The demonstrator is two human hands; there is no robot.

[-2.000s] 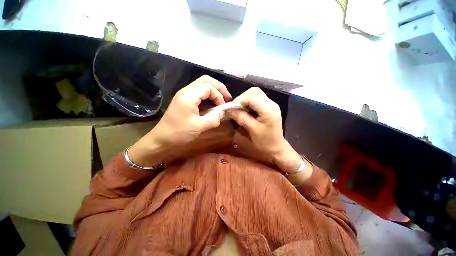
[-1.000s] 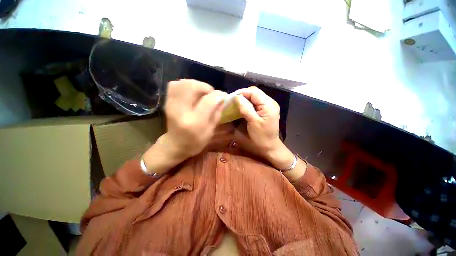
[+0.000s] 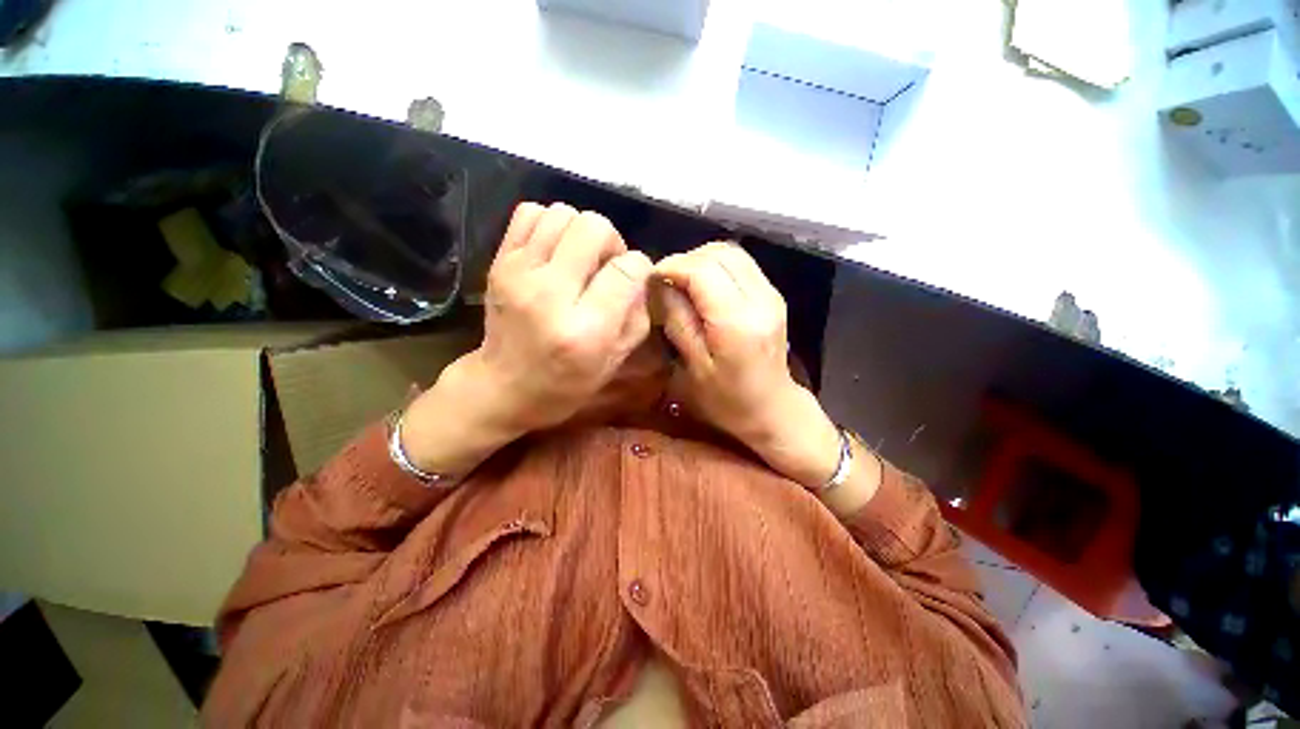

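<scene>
My left hand (image 3: 563, 316) is curled into a fist, knuckles up, above my lap in front of the table edge. My right hand (image 3: 734, 335) is curled beside it, and the fingertips of both meet. Only a small yellowish-dark edge of the label sheet (image 3: 666, 282) shows pinched between them; the hands hide the rest. On the table ahead, an open white box (image 3: 810, 111) lies with its inside showing. Another white box (image 3: 627, 12) is cut off by the top edge.
The dark table edge (image 3: 570, 165) curves across in front. Stacked white boxes (image 3: 1237, 103) and a yellow-edged sheet stack (image 3: 1066, 36) are at the right. An open carton (image 3: 129, 477) is below left, under a clear plastic piece (image 3: 364, 292). A red container (image 3: 1098, 556) is below right.
The yellow-backed sheet showed between my fingers one second ago and is now almost hidden. My left hand has closed into a fist against my right hand. The view has shifted slightly.
</scene>
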